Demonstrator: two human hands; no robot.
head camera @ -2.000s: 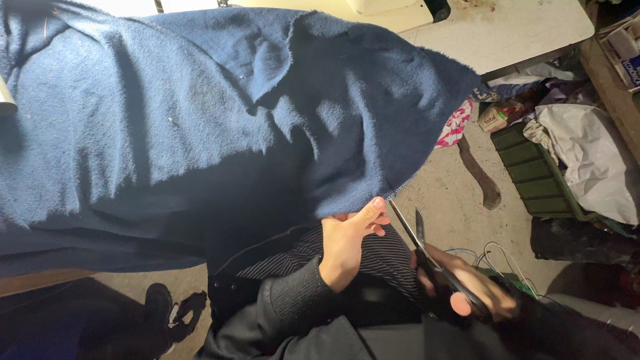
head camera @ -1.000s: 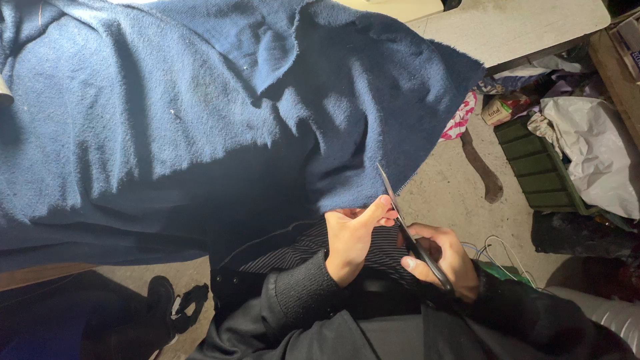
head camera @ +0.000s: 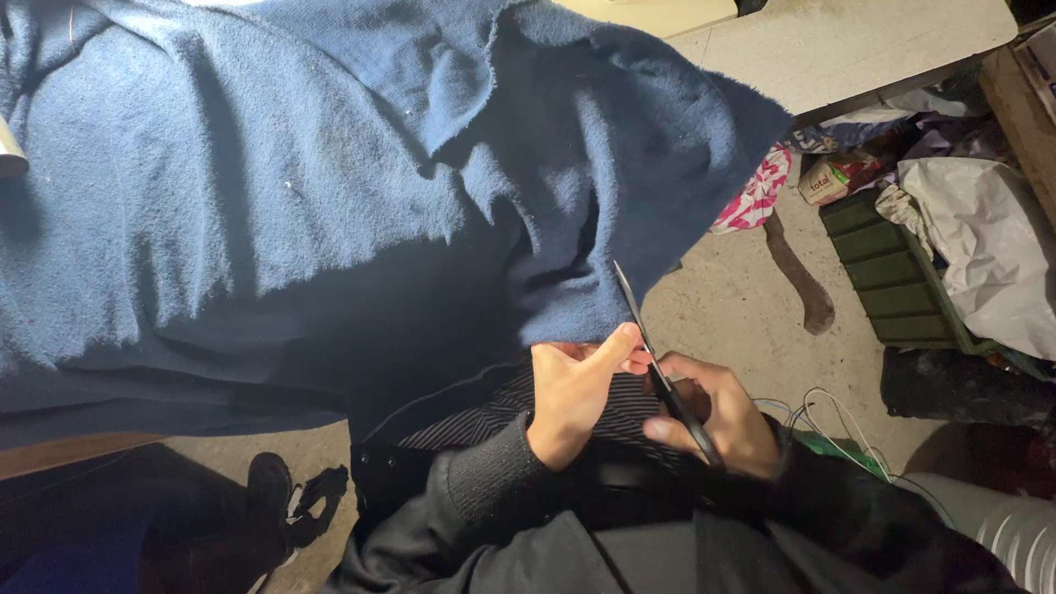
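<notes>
Blue fleece fabric [head camera: 313,165] spreads over the table and hangs down toward my lap. My left hand [head camera: 577,388] pinches its lower edge between thumb and fingers. In my right hand [head camera: 722,412] is a pair of scissors [head camera: 678,404] with black handles, its blades pointing up and left across the fabric's edge, right beside my left fingertips. The blades look closed or nearly so. Part of the handles is hidden by my right fingers.
A pale tabletop [head camera: 858,49] lies at the upper right. Below it stand a green plastic crate [head camera: 891,272] with a white plastic bag [head camera: 978,247], a small carton [head camera: 821,183] and pink-and-white cloth [head camera: 755,194]. Thin cables [head camera: 841,412] lie at the right, a shoe [head camera: 269,487] at lower left.
Two seconds ago the scissors were spread apart, lower and right of my left hand. My right hand has brought them up and left, and their blades have come together over the fabric's edge.
</notes>
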